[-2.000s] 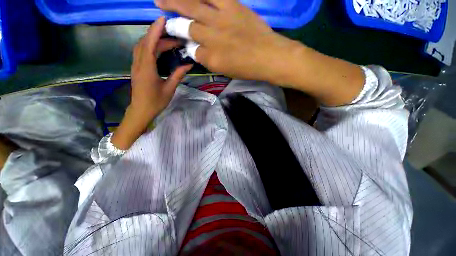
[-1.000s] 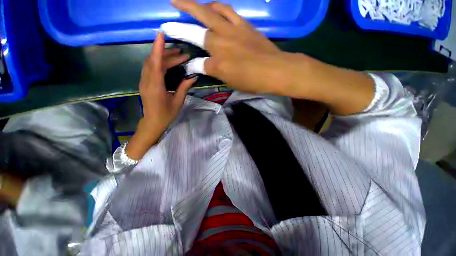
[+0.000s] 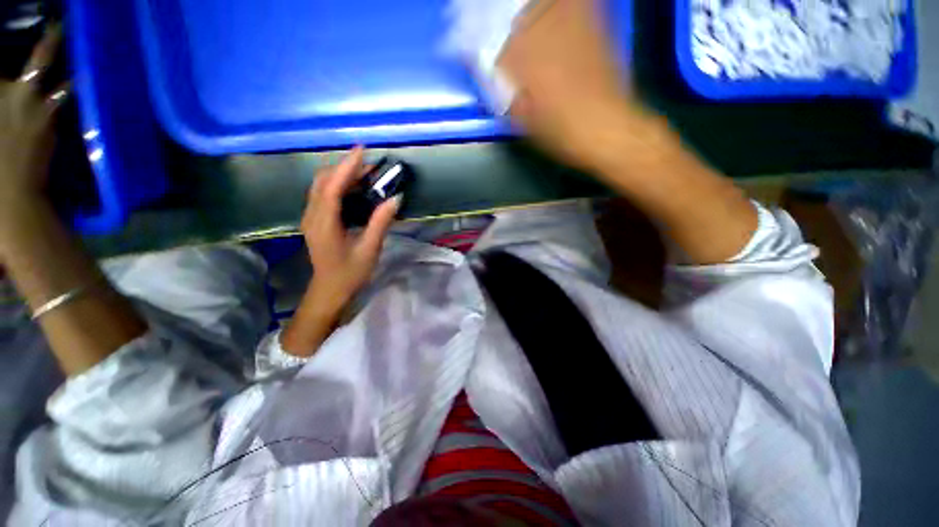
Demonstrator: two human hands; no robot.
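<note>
My left hand (image 3: pixel 342 232) holds a black housing (image 3: pixel 396 173) between thumb and fingers, just in front of the bench's near edge of the blue work tray. A pale patch shows on the housing; whether it is a white part or a shine, I cannot tell. My right hand (image 3: pixel 566 77) is blurred, over the right part of the work tray (image 3: pixel 340 136). White finger cots or white pieces show as a blur at its fingers, so I cannot tell if it holds anything.
A smaller blue bin (image 3: pixel 798 41) heaped with white parts lies at the upper right. A deeper blue bin (image 3: pixel 98 144) stands at the left, with another person's hand and forearm (image 3: pixel 46 237) reaching over it. Clear plastic (image 3: pixel 888 242) hangs at the right.
My right hand has moved away from my left hand, up and right over the tray. The black housing is now exposed in my left hand. Another person's arm has come in at left.
</note>
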